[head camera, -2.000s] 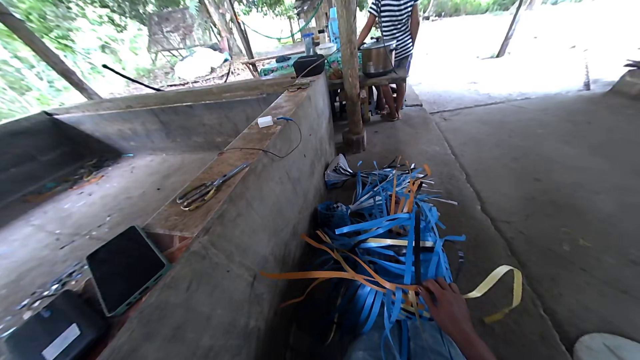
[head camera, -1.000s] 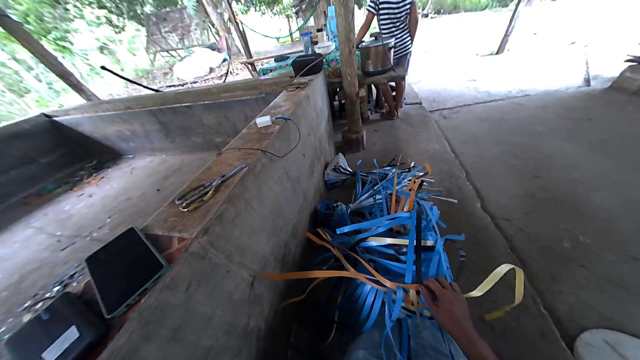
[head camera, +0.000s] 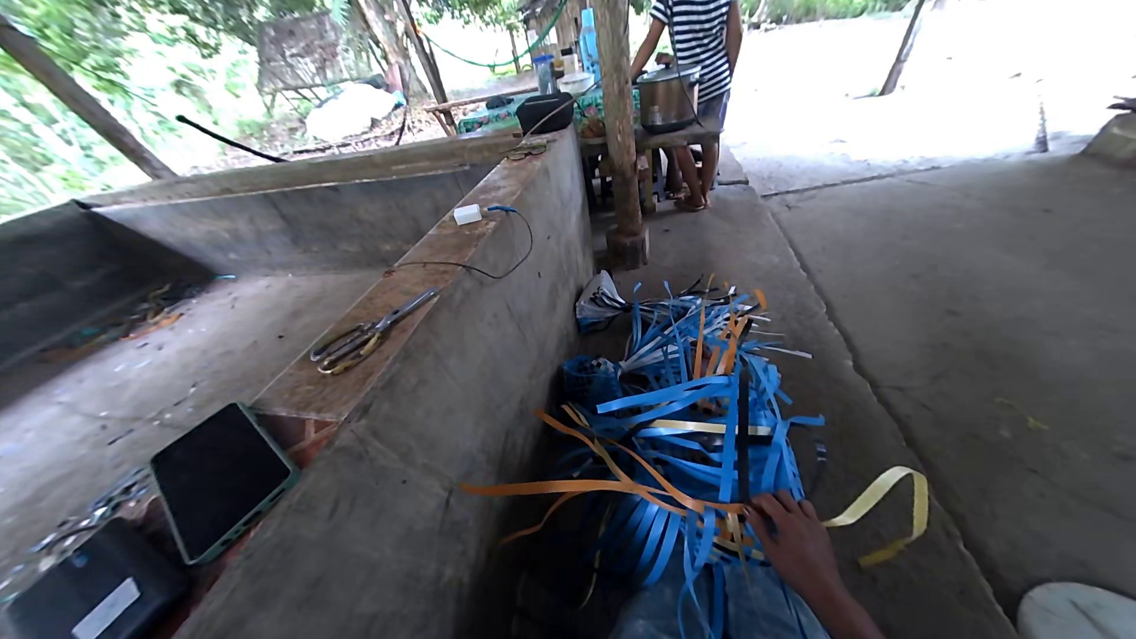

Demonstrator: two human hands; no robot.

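My right hand [head camera: 788, 539] has its fingers closed on the end of an orange plastic strap [head camera: 568, 486] at the near right of a woven strap piece. Blue straps [head camera: 666, 395] fan out loosely around it, with a black strap [head camera: 744, 435] lying lengthwise among them. A pale yellow strap [head camera: 887, 497] curls out to the right of my hand. The weave lies over my lap, where blue cloth [head camera: 737, 603] shows. My left hand is not in view.
Scissors [head camera: 364, 337], a white adapter [head camera: 467, 214] with a cable and a tablet [head camera: 222, 479] lie along the concrete wall [head camera: 426, 426]; a black case [head camera: 98, 581] is nearby. A wooden post [head camera: 619, 133] stands ahead. Beyond it, a person in a striped shirt [head camera: 697, 40] stands by a metal pot [head camera: 667, 96].
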